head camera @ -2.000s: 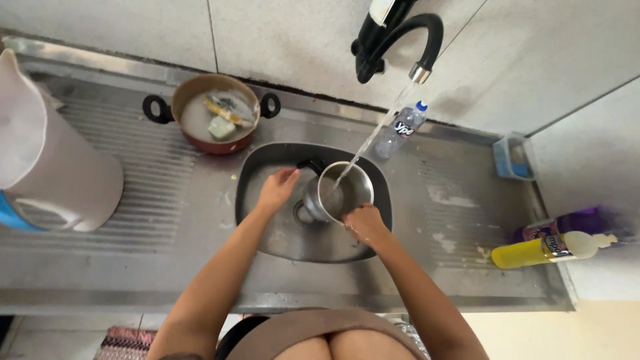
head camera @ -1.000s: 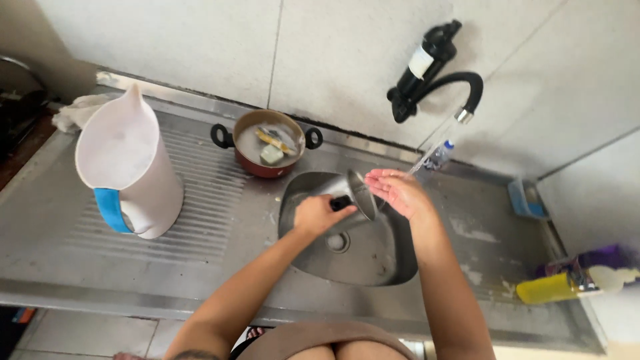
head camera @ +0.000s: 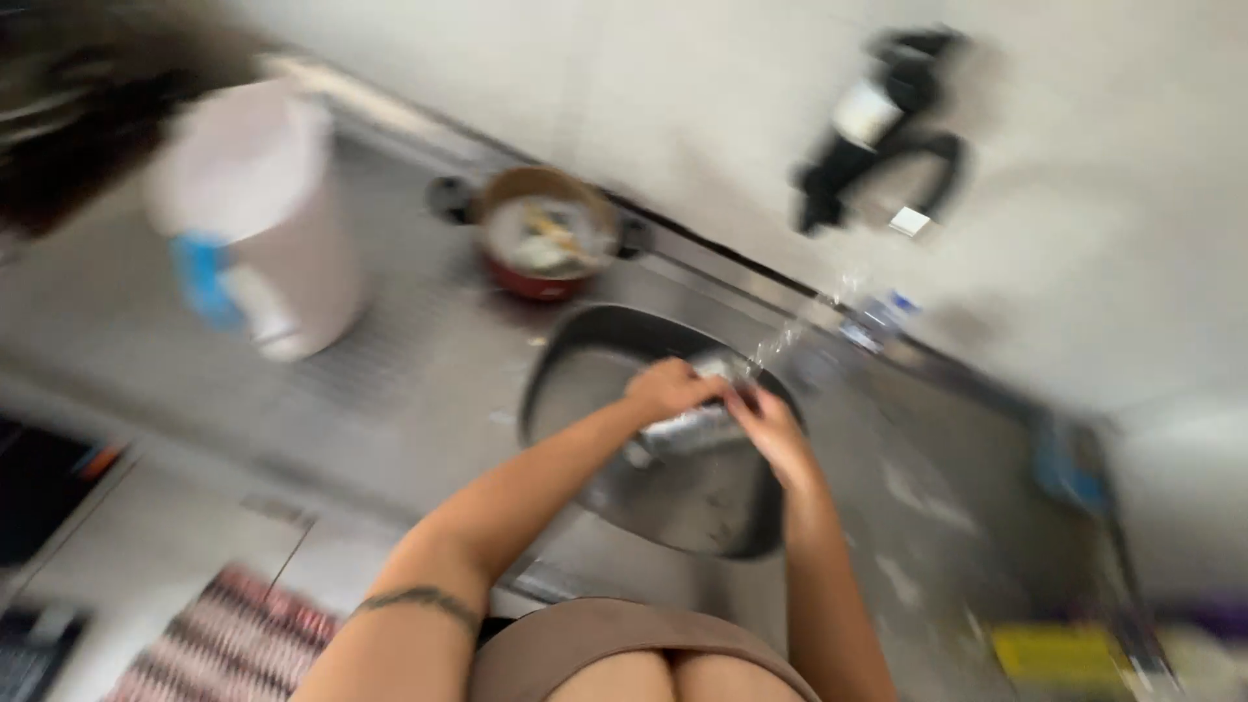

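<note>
In the blurred head view, my left hand (head camera: pixel 673 390) and my right hand (head camera: pixel 770 419) meet over the steel sink basin (head camera: pixel 556 380), both on a shiny metal pot (head camera: pixel 697 429). The pot appears tilted on its side, and my fingers cover part of it. Water falls from the black faucet (head camera: pixel 941 175) on the wall towards the pot and my right hand. My left hand is at the pot's upper left, my right hand at its right end.
A red-brown two-handled pot (head camera: pixel 536 283) with items inside stands behind the sink, left of a plastic bottle (head camera: pixel 877 322). A white pitcher (head camera: pixel 302 253) with a blue handle is at the left. A yellow bottle (head camera: pixel 1058 653) lies at the lower right.
The metal pot's open mouth, visible earlier, is now hidden. My right hand, spread at the mouth one second ago, has come down onto the pot beside my left. The view has tilted.
</note>
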